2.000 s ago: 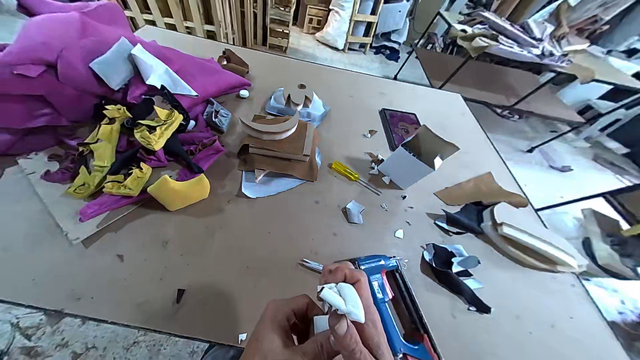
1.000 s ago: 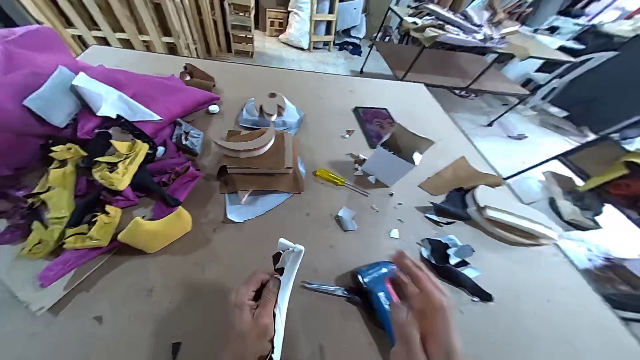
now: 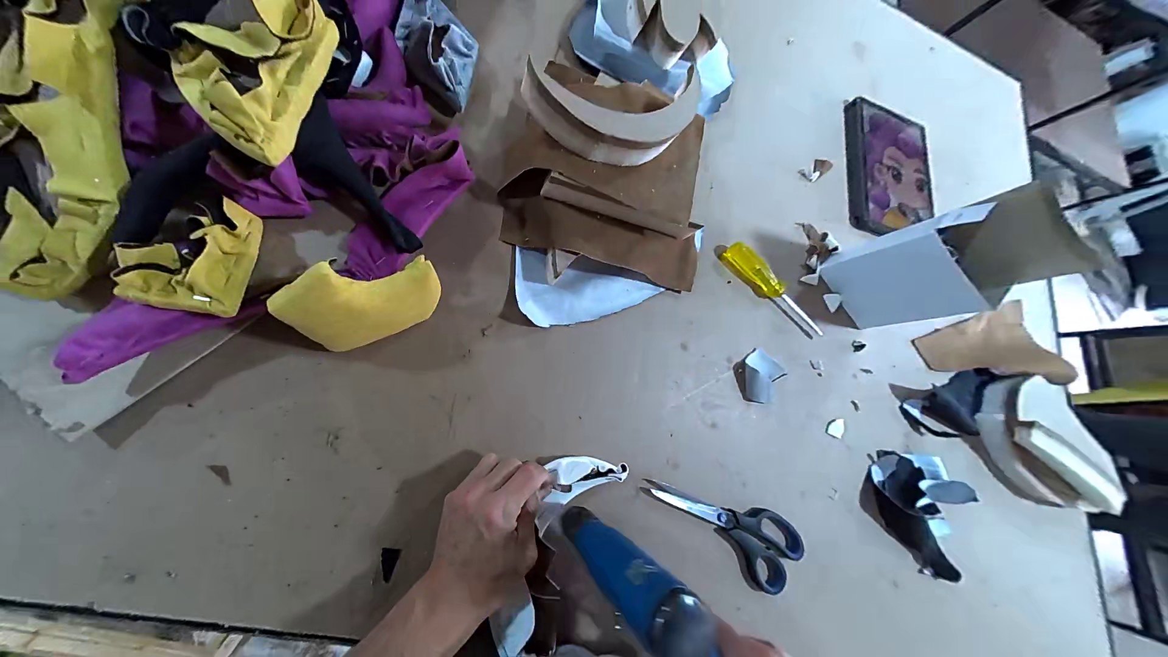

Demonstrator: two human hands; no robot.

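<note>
My left hand [image 3: 493, 525] grips a narrow curved piece covered in white material [image 3: 584, 473], its upper end curling out past the fingers and its lower end hanging by the wrist. At the bottom, my right hand [image 3: 744, 641] is mostly cut off by the frame and holds a blue tool [image 3: 630, 579], apparently a staple gun, whose dark nose rests at or very near the white piece. Black-handled scissors [image 3: 730, 522] lie just right of the tool, blades toward the left hand.
Yellow, black and magenta fabric pieces [image 3: 401, 119] are heaped at left. Brown and white sheets with curved strips [image 3: 602, 173] lie behind. Farther right are a yellow-handled screwdriver [image 3: 762, 278], an open white box [image 3: 903, 278], a framed picture [image 3: 890, 169], scraps [image 3: 903, 511] and curved pieces [image 3: 1049, 447].
My right hand, reaching over the blue tool one second ago, now holds it against or close to the white piece. The scissors, partly covered before, show fully. The view has dropped nearer the table.
</note>
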